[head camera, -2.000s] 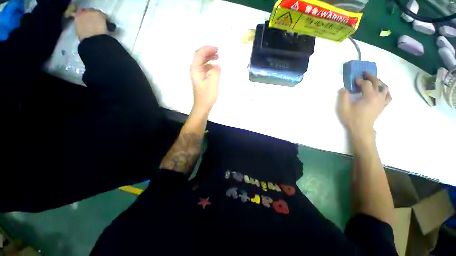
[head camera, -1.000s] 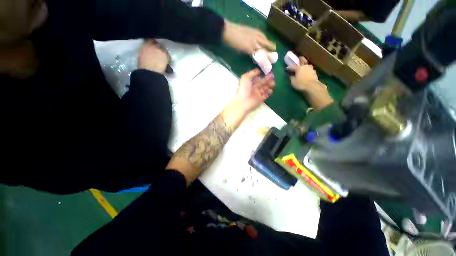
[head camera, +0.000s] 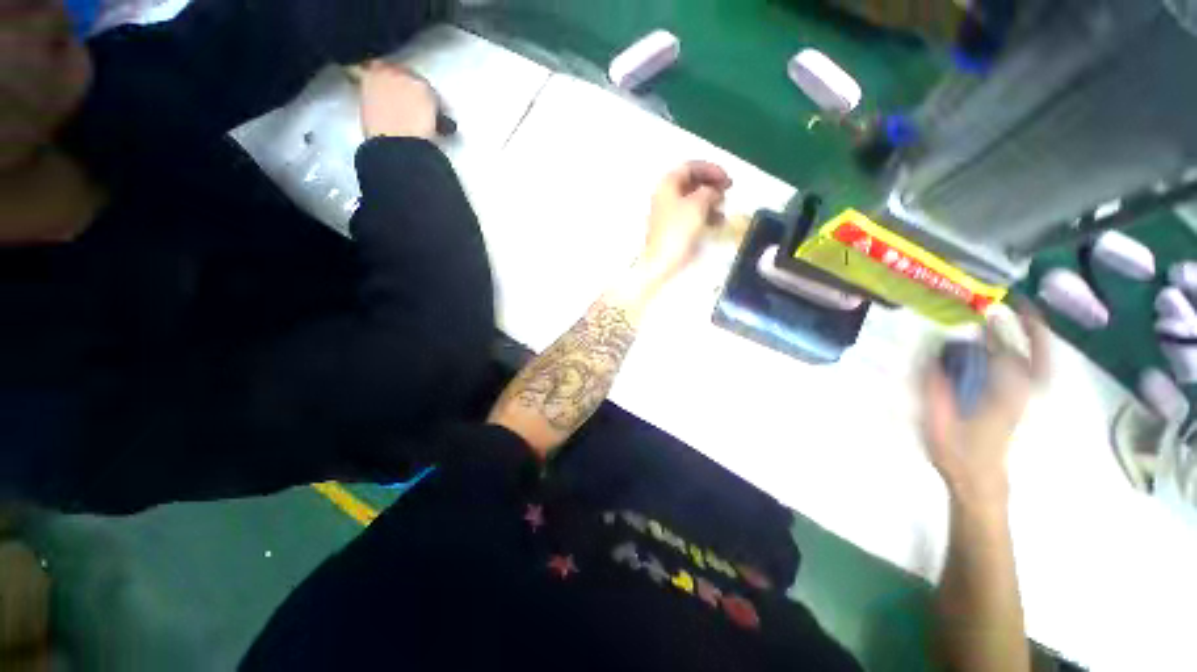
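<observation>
A pink housing point(head camera: 810, 280) lies in the dark press fixture point(head camera: 788, 322), partly hidden under the press head and its yellow and red warning plate point(head camera: 906, 269). My left hand point(head camera: 685, 213) is over the white bench just left of the fixture, fingers loosely curled and apart, with nothing visible in it. My right hand point(head camera: 985, 394) is blurred, right of the fixture, with thumb and fingers spread around the blue-grey switch pad point(head camera: 966, 374). Whether it presses the pad cannot be told.
The grey press body point(head camera: 1063, 131) overhangs the upper right. Pink housings point(head camera: 824, 80) lie on the green belt point(head camera: 735, 99), several at the far right. A neighbour's arm and hand point(head camera: 398, 101) are at the left, by clear plastic point(head camera: 309, 151). A fan point(head camera: 1155, 446) is partly visible at right.
My left hand has come back from over the belt to beside the fixture. A housing now lies in the fixture. My right hand is visible again at the pad. The other hands over the belt are gone.
</observation>
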